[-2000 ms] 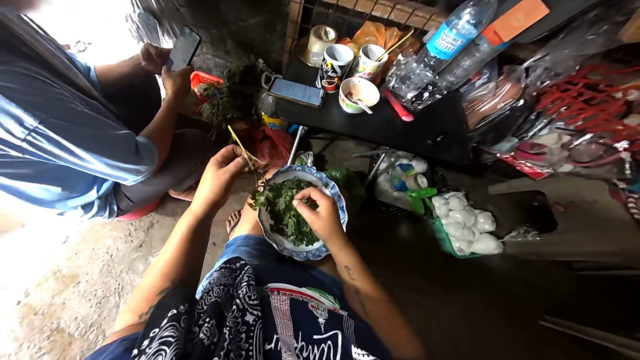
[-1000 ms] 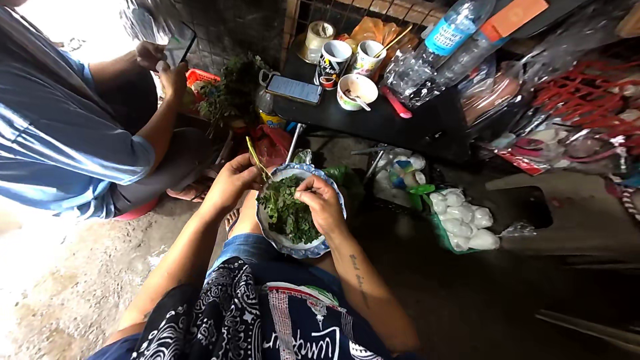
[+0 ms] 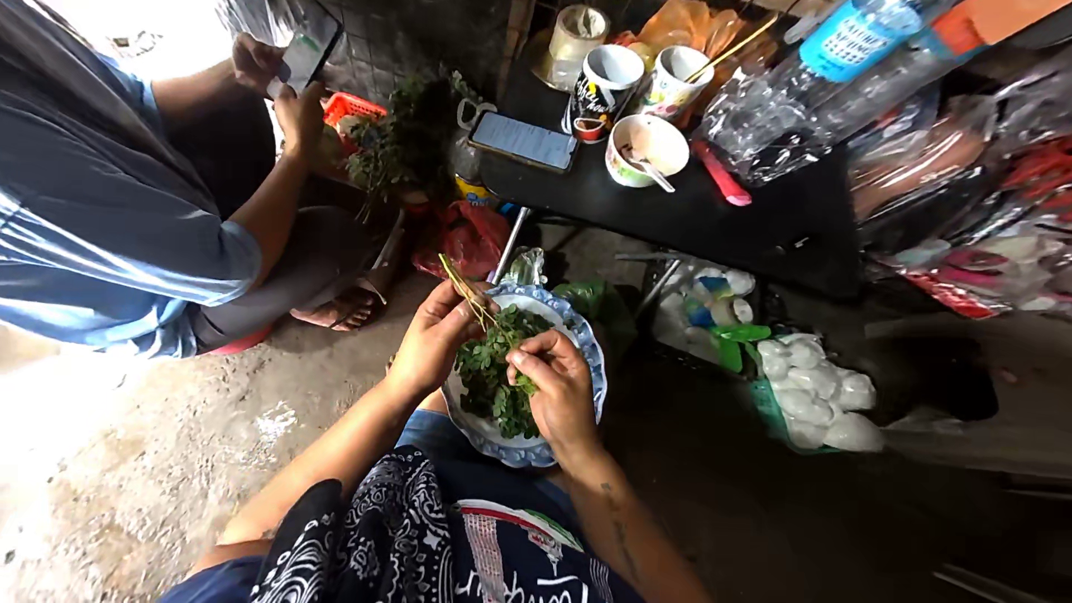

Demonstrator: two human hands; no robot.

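Note:
A blue-and-white plate with a scalloped rim (image 3: 592, 335) rests on my lap, heaped with small green leaves (image 3: 502, 394). At its upper left, my left hand (image 3: 435, 331) grips thin yellow-green stems (image 3: 463, 289) between thumb and fingers, their bare ends pointing up and left. Over the right part of the leaves is my right hand (image 3: 554, 381), thumb and forefinger pinched on a leafy sprig; the leaf itself is partly hidden by the fingers.
A black table (image 3: 670, 222) ahead bears a phone (image 3: 523, 141), paper cups (image 3: 605, 84), a bowl with a spoon (image 3: 646, 152) and plastic bottles (image 3: 854, 50). A seated person (image 3: 109, 184) holds a phone at left. Filled plastic bags (image 3: 812, 389) lie right; leafy stalks (image 3: 402, 134) stand beyond.
My hands were farther apart two seconds ago and have come closer together over the plate. The stems are still in my left hand.

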